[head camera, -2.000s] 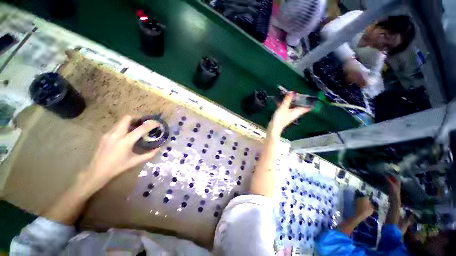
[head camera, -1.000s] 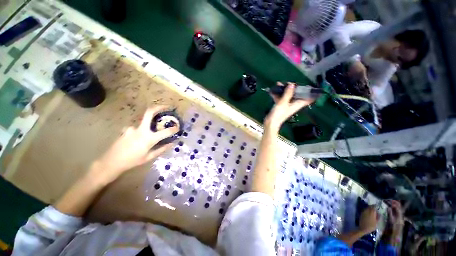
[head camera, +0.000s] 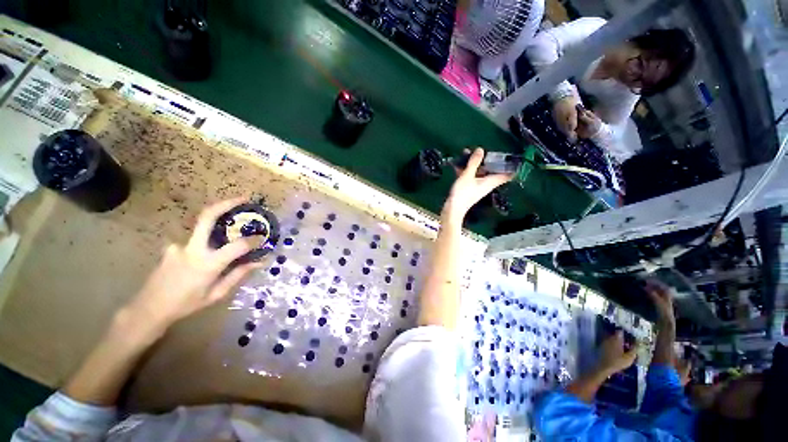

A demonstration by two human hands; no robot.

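My left hand [head camera: 192,268] holds a black cylindrical unit [head camera: 246,230] on the brown work board [head camera: 95,285], fingers around its rim; a pale ring shows in its open mouth. My right hand [head camera: 471,192] grips a pen-like hand tool [head camera: 497,162] over the green belt, its narrow tip at the mouth of a black unit [head camera: 423,168]. Whether they touch is unclear. The tool has a green rear fitting and pale hose. A clear plastic sheet [head camera: 294,324] with rows of dark dots lies right of the held unit. Another black unit [head camera: 82,170] stands upright at the board's far left.
More black units stand on the green belt [head camera: 276,86], one [head camera: 348,118] with a red light spot. A bluish dotted sheet [head camera: 518,345] lies right. A metal frame bar [head camera: 639,226] crosses at right. Beyond are a fan [head camera: 503,26] and a person; another person in blue sleeves works at lower right.
The view has shifted. The units on the belt have changed place relative to the board's edge. My left hand still holds the unit and my right hand still grips the tool over the belt.
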